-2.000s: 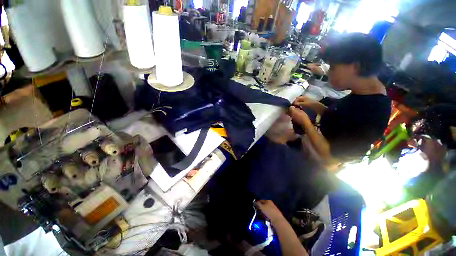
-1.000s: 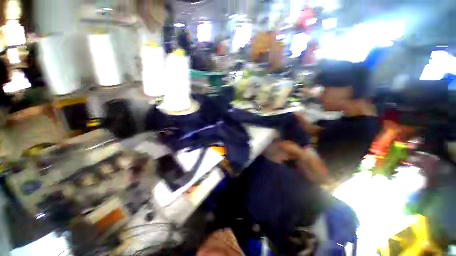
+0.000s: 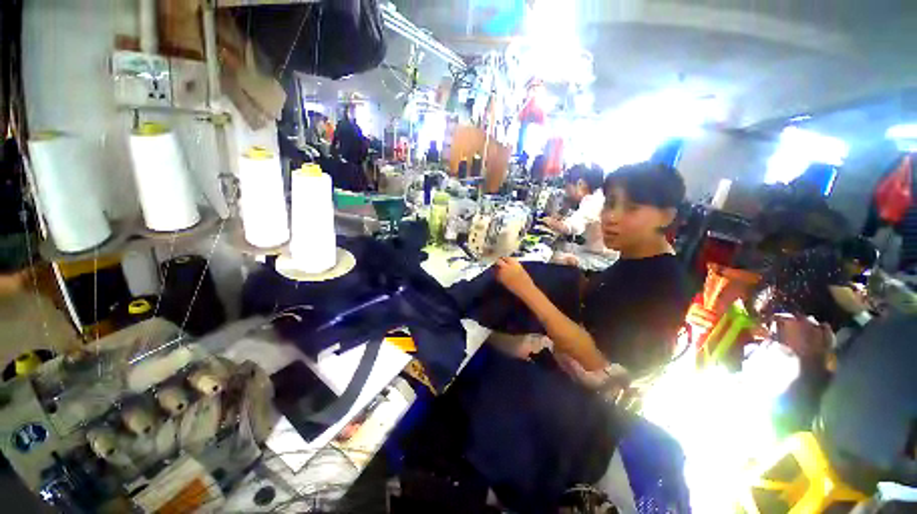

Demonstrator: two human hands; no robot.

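Neither of my hands is in the picture. The cream overlock machine [image 3: 75, 397] lies nearest at the lower left, with a blue round badge and a row of beige tension knobs [image 3: 173, 397]. Its presser foot area is cut off or too unclear to tell. A black curved band [image 3: 354, 397] lies on a white sheet [image 3: 374, 373] to the right of the machine. A navy fabric pile [image 3: 427, 323] lies behind it. Large dark fabric [image 3: 533, 417] hangs in front of the neighbouring worker.
White thread cones [image 3: 314, 219] stand above the machine; black cones sit below them. A worker in a black top [image 3: 638, 301] sits at the right, holding dark fabric, face turned this way. A yellow plastic stool [image 3: 819, 472] stands lower right. More machines and workers are behind.
The view has tilted up, showing more ceiling and room. The hand seen low in the picture before is gone. The neighbouring worker has turned the head this way and raised a hand with dark fabric.
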